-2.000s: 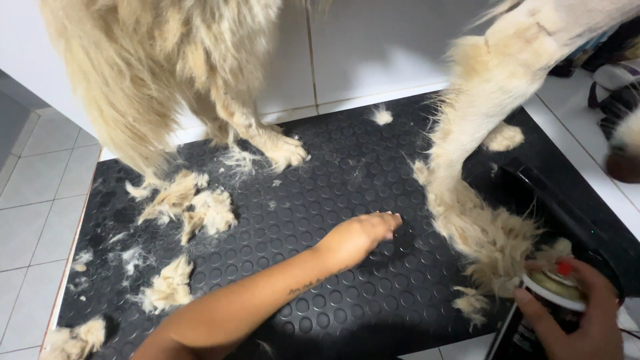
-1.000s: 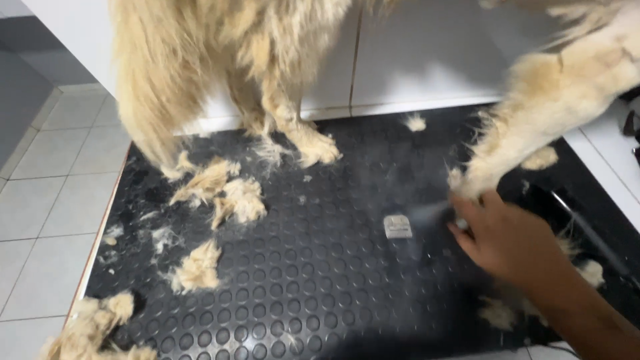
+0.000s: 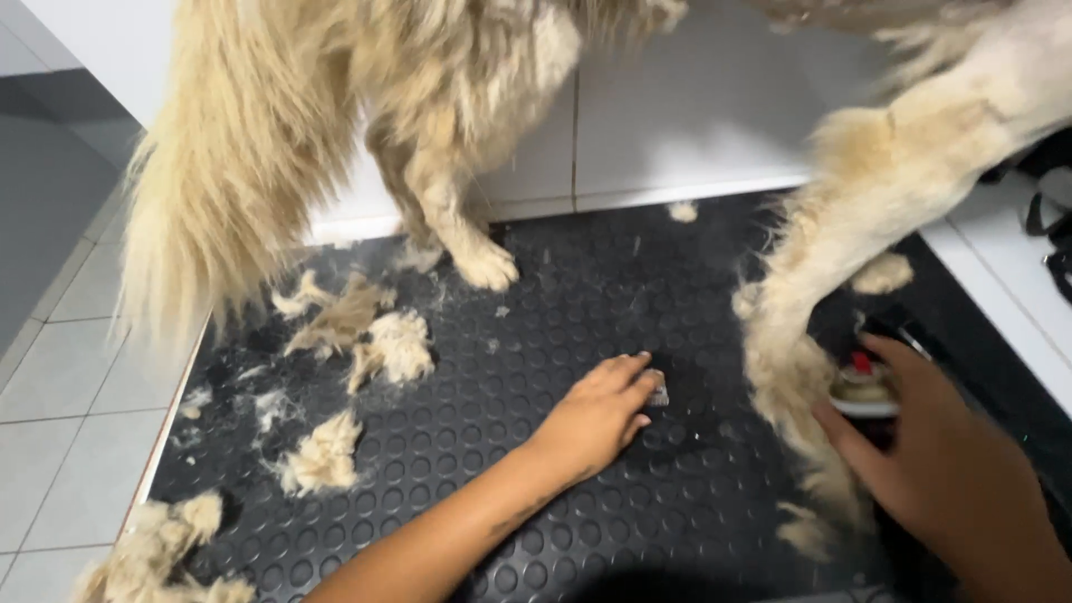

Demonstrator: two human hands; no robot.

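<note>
My left hand rests on the black studded rubber mat, its fingertips on a small metal clipper blade. At the right, my right hand is closed around a spray can with a red nozzle. That can is beside the partly shaved front leg of a cream-coloured dog, whose lower part keeps shaggy fur. The dog's hind paw stands on the mat further back, and its long-haired tail hangs at the left.
Clumps of cut fur lie scattered over the mat's left side, with a larger heap at the near left corner. A white tiled wall runs behind the mat. Dark items lie at the right edge.
One second ago a hand was at the dog's front leg and the blade lay uncovered on the mat. Now my left hand is on the blade, and my right hand holds the can lower down.
</note>
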